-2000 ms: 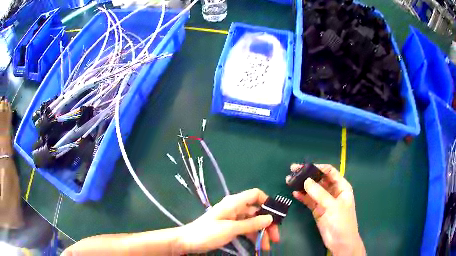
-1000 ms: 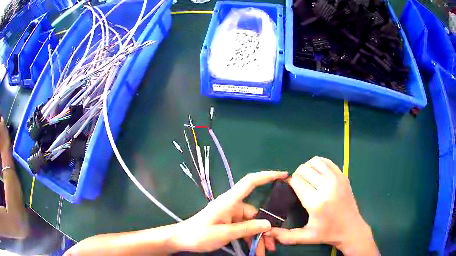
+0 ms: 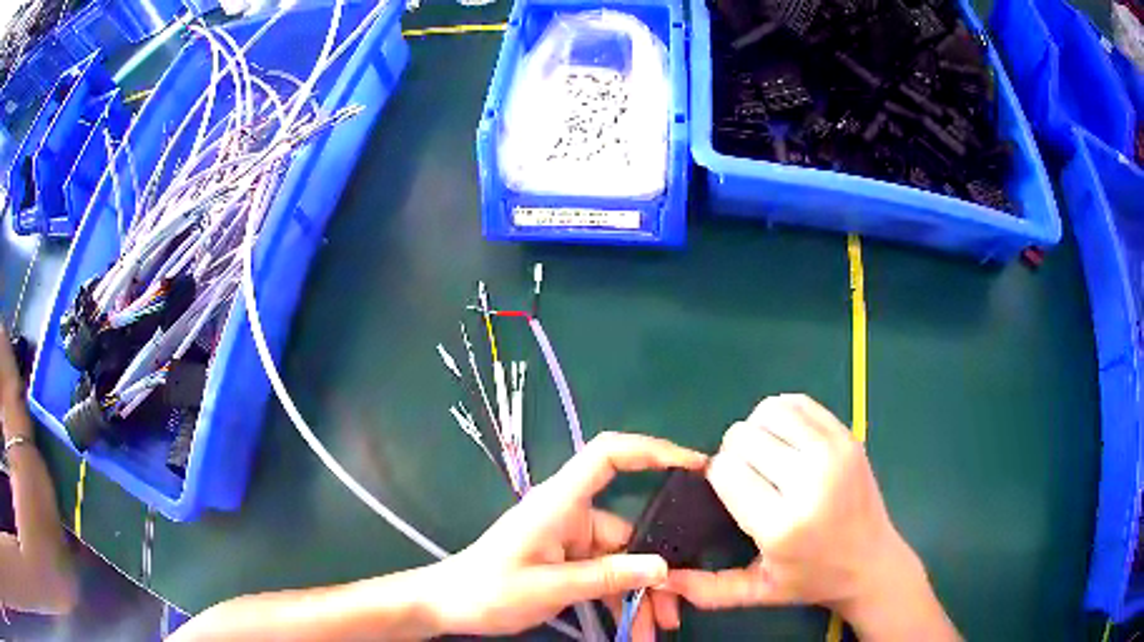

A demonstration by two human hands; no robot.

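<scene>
A black connector housing [image 3: 691, 519] is held between both hands at the lower centre. My left hand [image 3: 571, 539] grips its left side, with the thumb at its lower edge. My right hand [image 3: 803, 514] closes over its right side and hides part of it. No metal prongs or white line show on the housing. Thin blue and pale wires [image 3: 631, 612] run down from its lower end past my left fingers. Loose wires with crimped terminals [image 3: 502, 408], one red and one yellow among them, fan out on the green bench beyond my left hand.
A blue bin of harnesses [image 3: 282, 320] stands left, a small bin with a clear bag of metal pieces [image 3: 583, 119] at top centre, a bin of black housings [image 3: 866, 207] to its right. A white cable [image 3: 310, 439] curves over the bench. Another person's arm [image 3: 35, 527] shows at far left.
The black cover in my right hand has moved left onto the pronged connector in my left hand. The prongs, then the white line, have gone from sight. The view has shifted a little.
</scene>
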